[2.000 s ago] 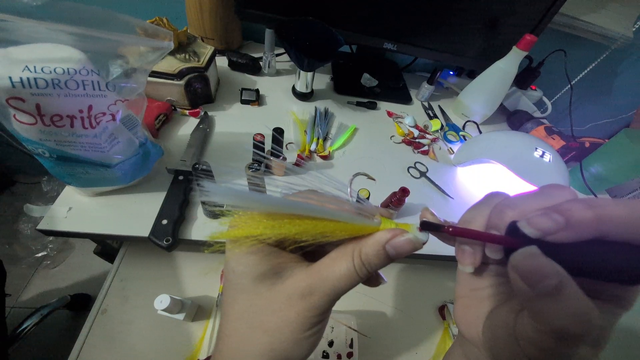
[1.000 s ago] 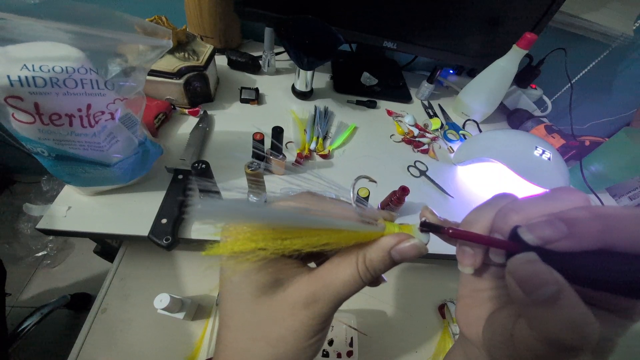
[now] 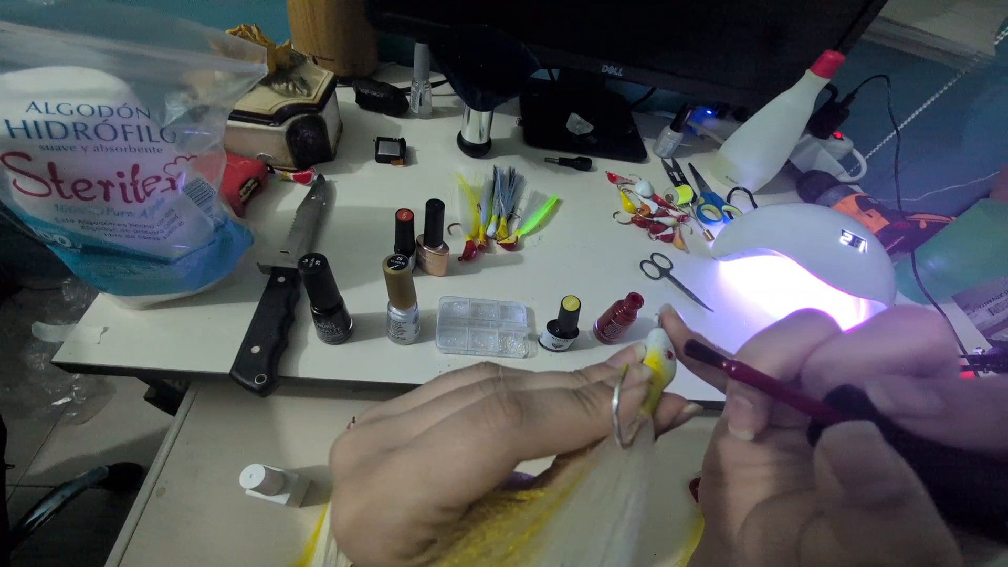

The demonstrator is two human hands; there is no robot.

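Note:
My left hand (image 3: 488, 441) pinches a fishing jig (image 3: 660, 362) by its painted head, white and yellow with a small red spot. A curved metal hook shows beside my fingers, and the long white and yellow hair skirt (image 3: 583, 504) hangs down below. Just to the right, my right hand (image 3: 827, 417) grips a nail polish brush (image 3: 768, 379) with a dark red stem and dark cap; its bristle tip is close to the jig head, apart from it. An uncapped-looking dark red polish bottle (image 3: 618, 318) leans behind the jig on the table.
A lit white nail lamp (image 3: 811, 244) glows at right, beside small scissors (image 3: 673, 281). Polish bottles (image 3: 324, 299), a clear compartment case (image 3: 482, 326) and a black-handled knife (image 3: 272, 323) lie leftward. Finished-looking jigs (image 3: 500, 209) and a cotton bag (image 3: 110, 173) are farther back.
My left hand has turned the jig from lying sideways to head up, with the skirt hanging down. The brush, at the jig head before, is now a little apart from it.

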